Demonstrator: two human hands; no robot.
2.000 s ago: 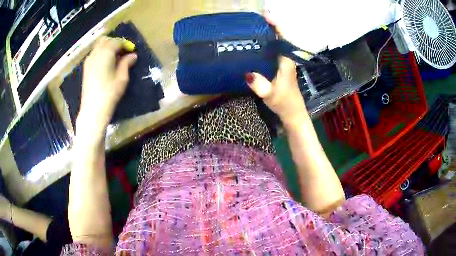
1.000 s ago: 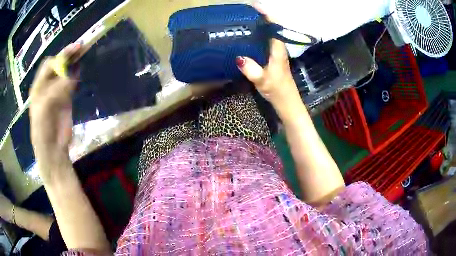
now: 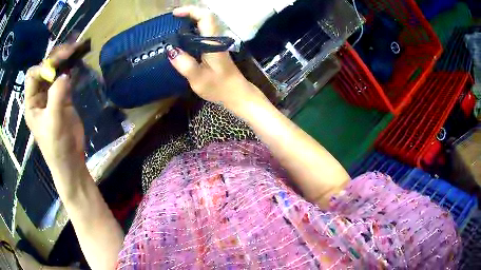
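A dark blue ribbed speaker (image 3: 140,79) lies at the top centre-left, tilted, with a strip of several small pale marks on its side. My right hand (image 3: 205,63) grips its right end, the thumb with dark red nail polish on its front. A dark wrist strap (image 3: 213,43) loops out at that end. My left hand (image 3: 53,100) is raised left of the speaker, with a yellow finger cot (image 3: 48,71) on a fingertip, and pinches a small dark flat piece (image 3: 79,52). Black sheets (image 3: 103,118) lie on the bench under and beside it.
Printed carton sheets (image 3: 63,13) and a round dark object (image 3: 25,45) are at the upper left. A white sheet (image 3: 248,16) and a clear tray (image 3: 300,47) are right of the speaker. A red crate (image 3: 393,97) holding dark speakers and a blue crate (image 3: 432,192) stand on the floor.
The view has turned, and the speaker and both hands sit further left in it. My left hand now holds a small dark piece. The fan has left the view and a blue crate shows.
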